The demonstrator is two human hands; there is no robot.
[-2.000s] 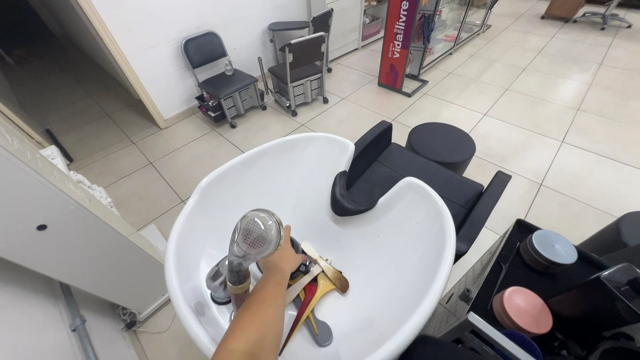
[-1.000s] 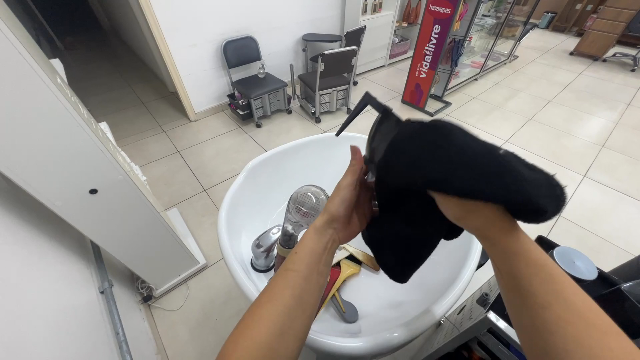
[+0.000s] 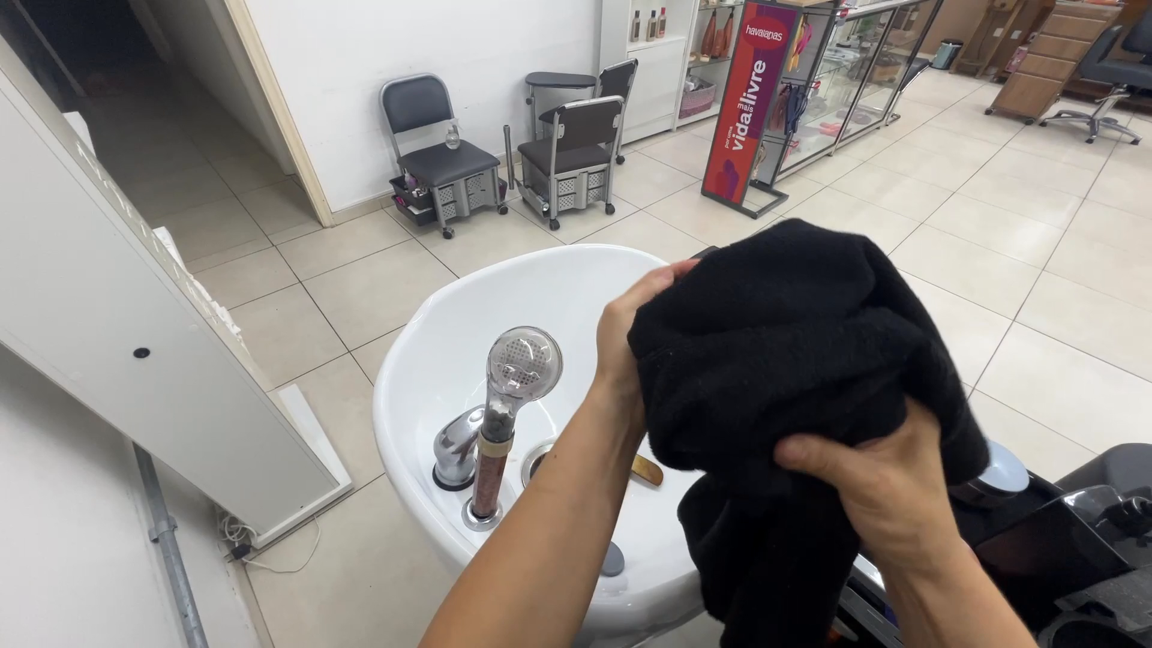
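Note:
A bunched black towel (image 3: 783,342) hangs between my hands over the right part of a white salon wash basin (image 3: 423,351). My left hand (image 3: 630,333) holds the towel's left side, its fingers partly hidden behind the cloth. With thumb in front, my right hand (image 3: 873,468) grips the lower right folds. Whatever the towel may wrap is hidden. In the basin stand a clear shower head (image 3: 522,364) and a chrome faucet (image 3: 457,447). Beneath my left arm and the towel show a yellowish handle end (image 3: 646,470) and a grey rounded tip (image 3: 612,560).
At the lower right is a black trolley (image 3: 1017,540) with a light blue round item (image 3: 999,472). Beyond the basin stand a wheeled chair (image 3: 450,162), another chair (image 3: 580,148) and a red display banner (image 3: 747,108). A grey-white panel (image 3: 135,315) rises on the left.
Two seconds ago one hand was among the tools in the basin. One second ago both hands held the black towel with a dark angular tool beside it; now the towel is bunched and that tool is hidden.

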